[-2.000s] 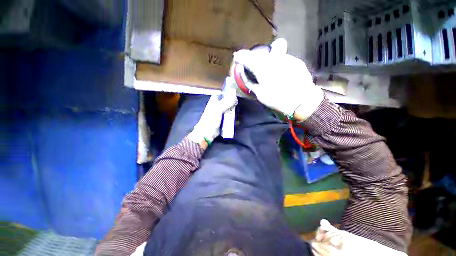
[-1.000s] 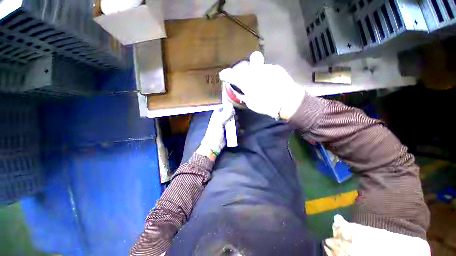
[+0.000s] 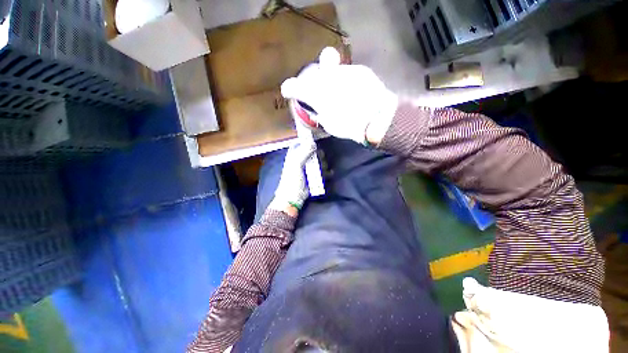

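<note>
My left hand (image 3: 294,176), in a white knit glove, grips a narrow pale metal part (image 3: 315,176) over my lap at the bench edge. The part looks like a white strip, held roughly upright in the picture. My right hand (image 3: 348,100), in a white glove, is closed over the air sander (image 3: 306,115). Only the sander's dark and red rim shows at the left of the glove; the rest is hidden under the hand. The sander is at the upper end of the part; whether they touch is hard to tell.
A brown cardboard pad (image 3: 265,62) lies on the bench, with a grey plate (image 3: 195,96) at its left and a dark thin tool (image 3: 306,15) at its back. An open carton (image 3: 165,45) holds white discs. Slotted metal parts (image 3: 454,31) stand right and left. A blue bin (image 3: 469,207) is below.
The view has shifted, bringing the carton and the left stacks into sight since the oldest frame. Both hands keep their holds on the part and sander, with only small shifts.
</note>
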